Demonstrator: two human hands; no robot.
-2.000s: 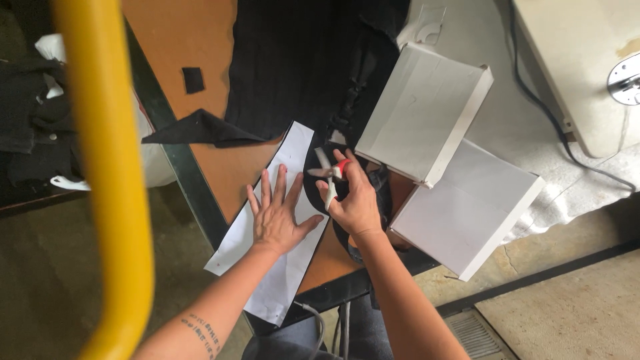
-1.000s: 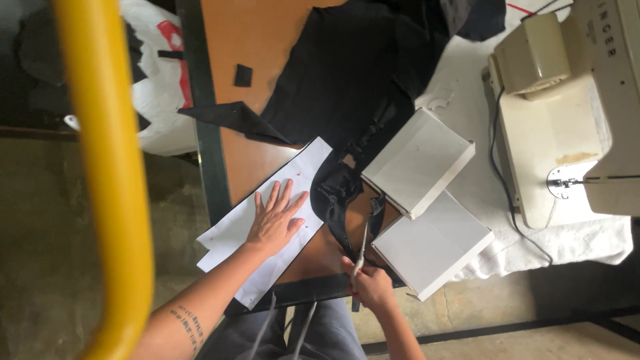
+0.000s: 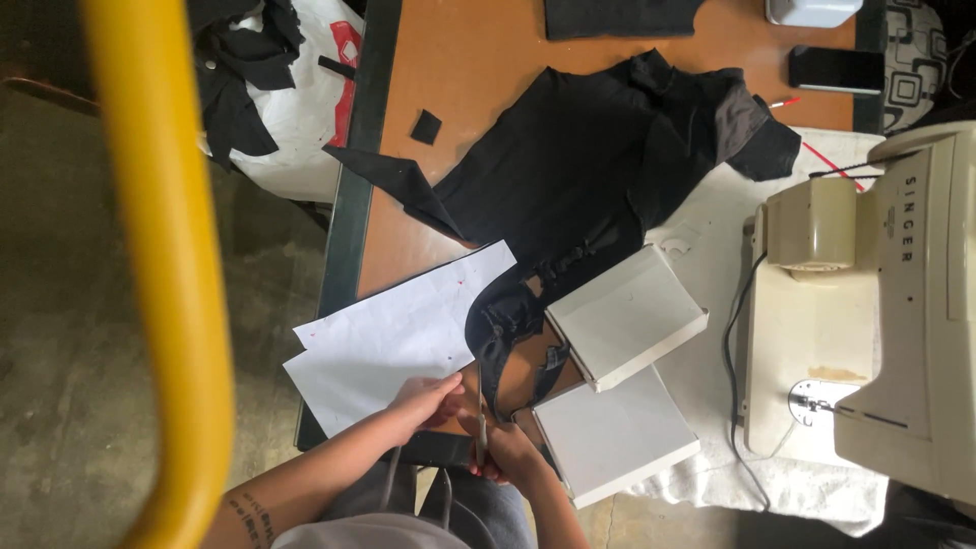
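Observation:
My right hand (image 3: pixel 499 454) is closed around the handles of a pair of scissors (image 3: pixel 481 415) near the table's front edge, blades pointing away from me. Just left of it, my left hand (image 3: pixel 428 400) is by the lower right edge of a white paper pattern piece (image 3: pixel 396 335); whether its fingers grip anything is not clear. The paper lies at a slant, with dark fabric showing along its upper edge. Beyond the scissors' tips a cut strip of black fabric (image 3: pixel 496 343) curves down beside the paper. It runs up toward a large spread black cloth (image 3: pixel 564 145).
Two white boxes (image 3: pixel 629 316) (image 3: pixel 618 435) lie right of the hands. A Singer sewing machine (image 3: pixel 808 320) stands on white cloth at right. A phone (image 3: pixel 835 70) and a small black fabric square (image 3: pixel 426 127) lie on the table (image 3: pixel 427 61). A yellow bar (image 3: pixel 171 267) crosses the left foreground.
My left hand has left the top of the paper and moved to its lower right edge. My right hand has moved down from beside the black strip, still with the scissors. The view has shifted.

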